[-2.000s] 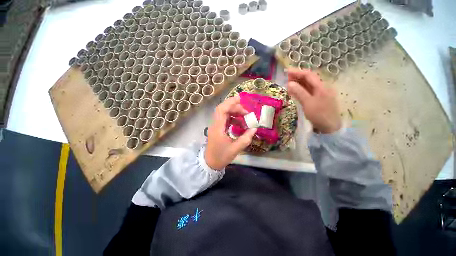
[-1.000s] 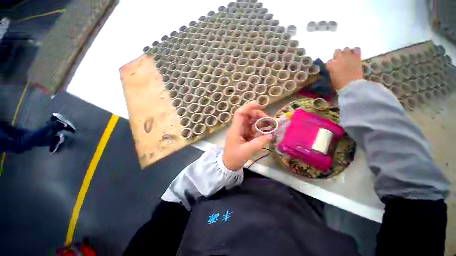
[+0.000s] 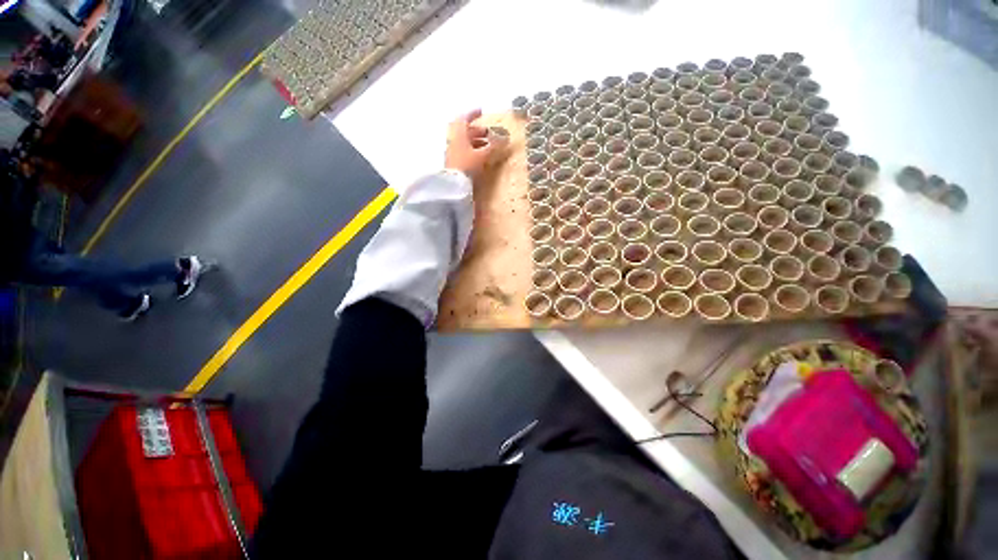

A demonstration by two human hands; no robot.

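Observation:
My left hand [image 3: 473,144] is at the far left end of the left board [image 3: 482,263], its fingers on a ring [image 3: 498,138] at the bare strip beside the rows. The board holds close rows of open grey-beige rings [image 3: 679,208]. The pink case [image 3: 810,438] lies on the round mottled cushion [image 3: 755,377], with a white block [image 3: 865,470] on it. One ring [image 3: 888,375] stands on the cushion behind the case. My right hand is not in view.
Small snips [image 3: 681,391] with a black cord lie left of the cushion. A dark object [image 3: 919,295] lies behind it. Several loose rings [image 3: 931,188] stand on the white table [image 3: 460,66]. Another filled board [image 3: 339,49], a red bin [image 3: 164,470] and a person's legs [image 3: 99,279] are at the left.
The view has swung left. My left hand has moved with its ring from beside the pink case to the board's far left end. My right hand has left the picture.

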